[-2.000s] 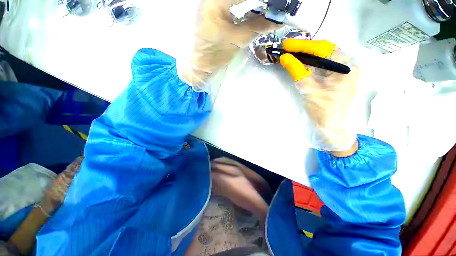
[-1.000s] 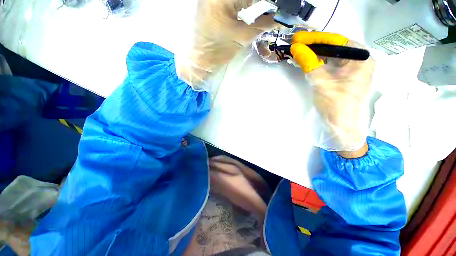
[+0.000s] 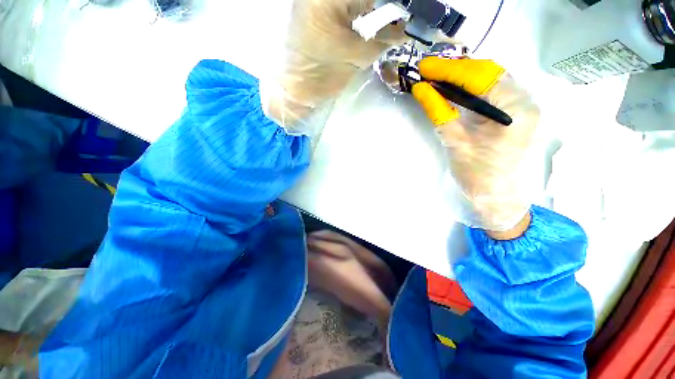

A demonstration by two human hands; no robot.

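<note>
My left hand (image 3: 322, 63), in a clear glove, is at the top centre with its fingers on the workpiece; its fingertips are partly hidden. A white piece (image 3: 380, 21) and a silver-black end bracket (image 3: 437, 15) show beside these fingers. The workpiece's round shiny chrome end part (image 3: 392, 68) lies just below them. My right hand (image 3: 488, 141), gloved with orange-yellow finger cots, holds black tweezers (image 3: 474, 102) between thumb and finger. The tweezers' tips are at the chrome end part. Whether they grip anything there is too small to tell.
White bottles (image 3: 599, 44) stand at the upper right, one labelled. White wipes (image 3: 585, 174) lie on the right of the white benchtop (image 3: 370, 178). Another clear unit (image 3: 172, 7) is at the top left. A red tray (image 3: 644, 326) is at the lower right. A person's blue sleeve (image 3: 37, 141) shows at left.
My right hand moved right, then back left and slightly down, with the tweezers now tilted more steeply. The view has shifted slightly. My left hand stays on the workpiece.
</note>
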